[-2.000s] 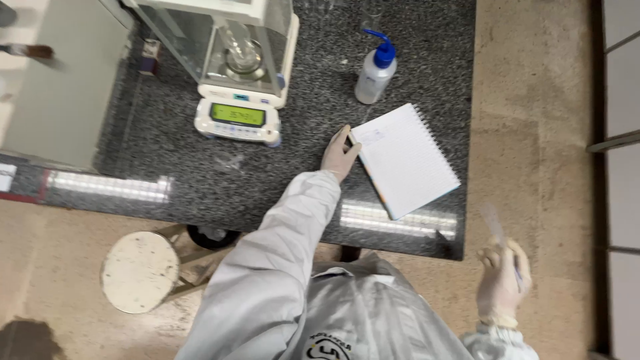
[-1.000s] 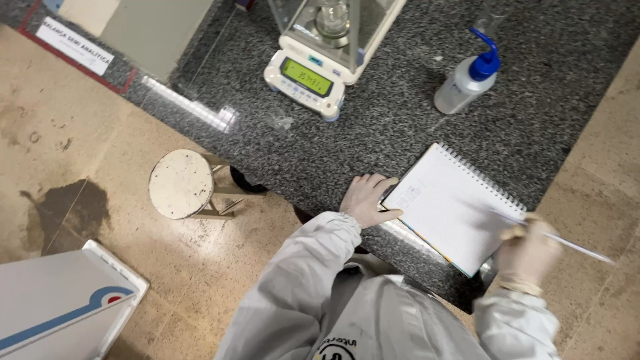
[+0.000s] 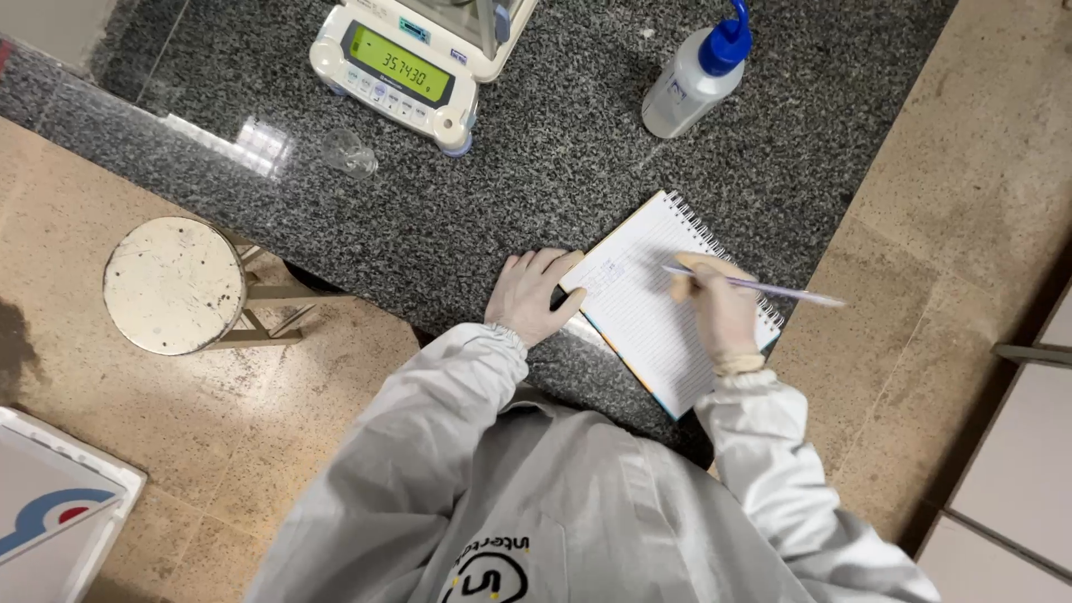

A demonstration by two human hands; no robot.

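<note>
A spiral-bound notebook (image 3: pixel 645 327) with lined paper lies open on the dark granite bench, some handwriting on its page. My gloved left hand (image 3: pixel 534 295) rests on the bench with fingertips at the notebook's left edge. Over the page, my gloved right hand (image 3: pixel 718 306) holds a slim pen (image 3: pixel 787 291), its rear end pointing right past the spiral. Beyond them stands a wash bottle (image 3: pixel 691 84) with a blue cap. To the upper left is a laboratory balance (image 3: pixel 398 71) with a lit green display. A small clear glass object (image 3: pixel 350 154) lies in front of it.
The granite bench (image 3: pixel 519 184) ends in an edge at the right and along the near left side. A round stool (image 3: pixel 174 285) stands on the floor at the left. A white panel (image 3: pixel 63 511) with a blue and red mark is at the lower left.
My right hand, beyond the bench edge two seconds ago, has come over the notebook with the pen. My left hand stays at the notebook's edge. The view has turned and shifted.
</note>
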